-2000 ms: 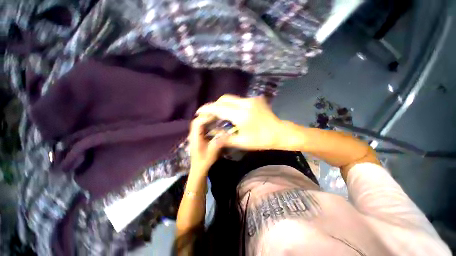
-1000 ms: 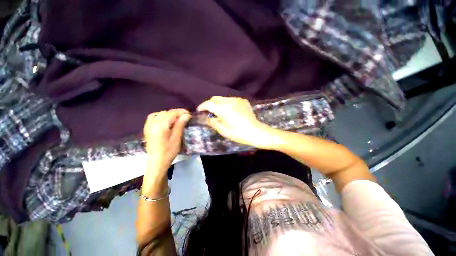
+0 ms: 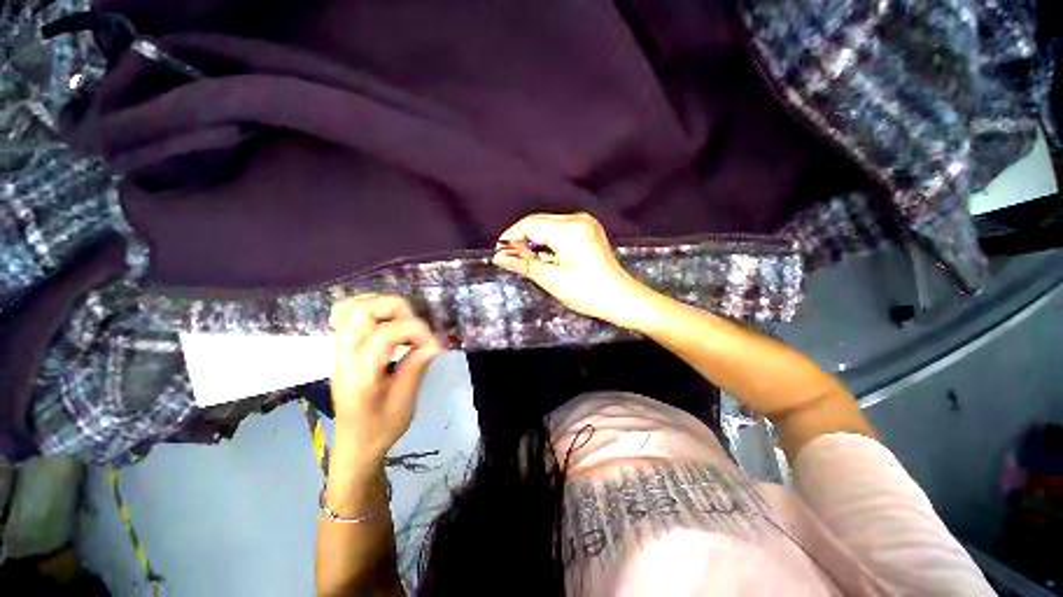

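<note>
A garment lies spread with its plum lining (image 3: 350, 198) up and a plaid band (image 3: 688, 274) along its near edge. A thin seam line runs between them. My right hand (image 3: 565, 266) has bent fingers at this seam, with a small dark object between them; its shape is mostly hidden. My left hand (image 3: 379, 367) is over the band's lower edge left of it, slightly blurred, with fingers curled and a gap by the thumb. Whether its fingertips hold cloth or thread is unclear.
A white paper or board piece (image 3: 257, 367) shows under the plaid at left. More plaid cloth (image 3: 863, 82) lies at upper right, beside a pale table corner (image 3: 1026, 175). Yellow-black tape (image 3: 128, 525) marks the grey floor. A curved metal bar is at right.
The garment is spread wider, with the band now straight across. My hands were together; now my left hand is lower, away from the seam, and my right hand is slightly right along it.
</note>
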